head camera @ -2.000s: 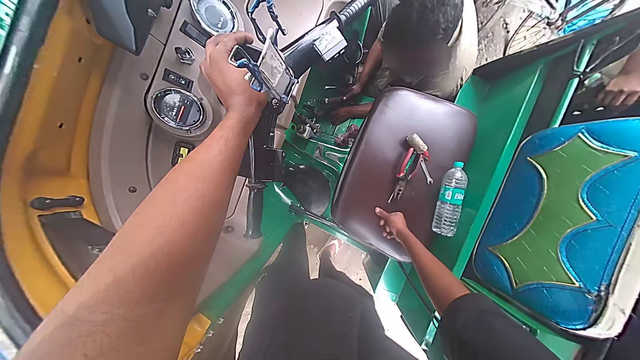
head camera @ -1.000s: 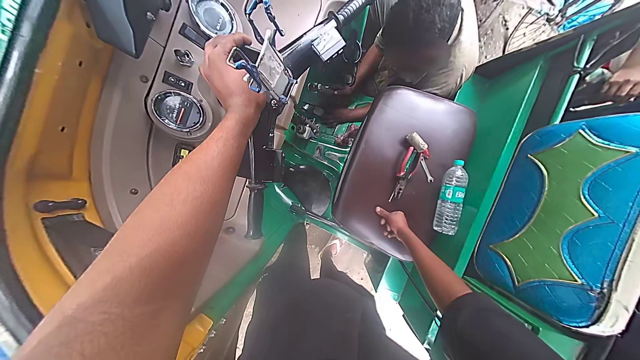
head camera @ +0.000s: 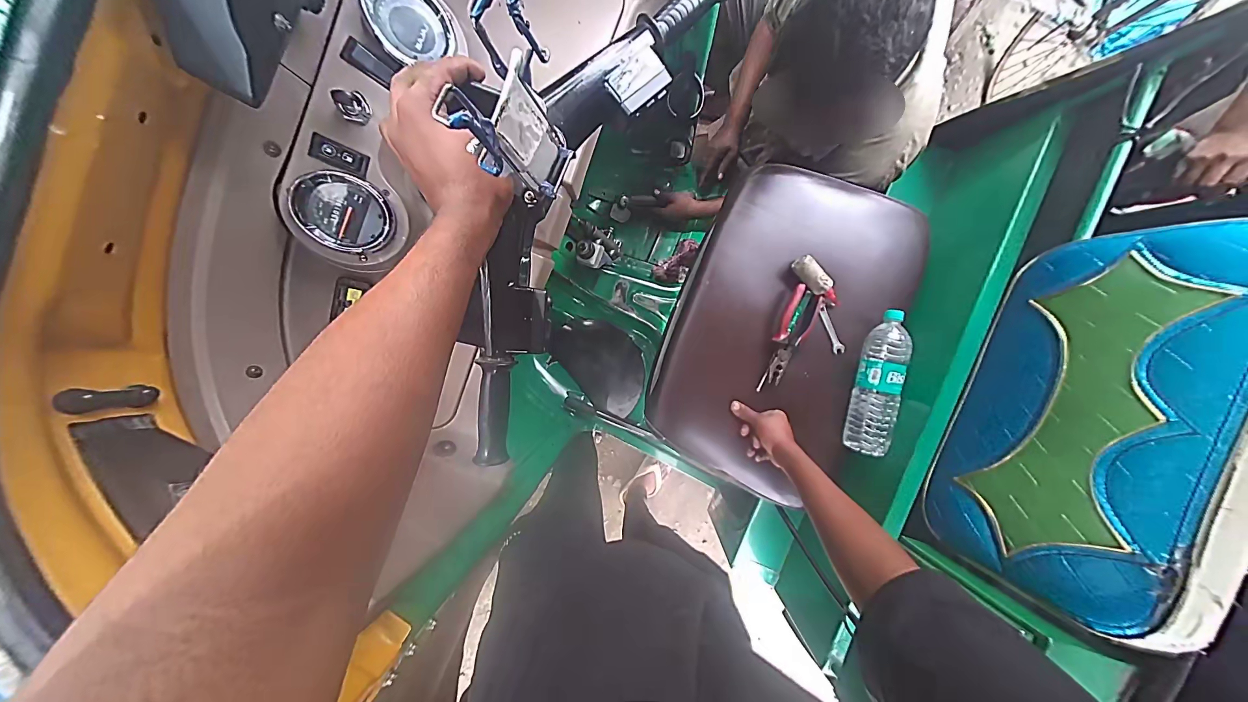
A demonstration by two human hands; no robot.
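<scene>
My left hand (head camera: 444,136) rests on a phone holder (head camera: 526,127) with blue and black clips, mounted by the handlebar of an auto rickshaw; its fingertips curl out of clear sight. On the near edge of a brown cushioned seat (head camera: 721,322) lies my right hand (head camera: 765,431), fingers loosely bent, holding nothing visible. Just beyond it on the seat are red-handled pliers (head camera: 788,331), a small open-end wrench (head camera: 832,330) and a pale cylindrical piece (head camera: 811,275). A clear plastic water bottle (head camera: 878,385) lies to the right.
A person (head camera: 848,88) crouches past the seat, hands (head camera: 682,203) low by the green floor. Round gauges (head camera: 341,213) sit in the dashboard at left. A black handlebar grip (head camera: 493,409) points toward me. The blue and green rear seat (head camera: 1092,409) is at right, another person's hand (head camera: 1217,161) beyond it.
The crouching person's head and hands have shifted slightly. My hands and the things on the seat stay where they were.
</scene>
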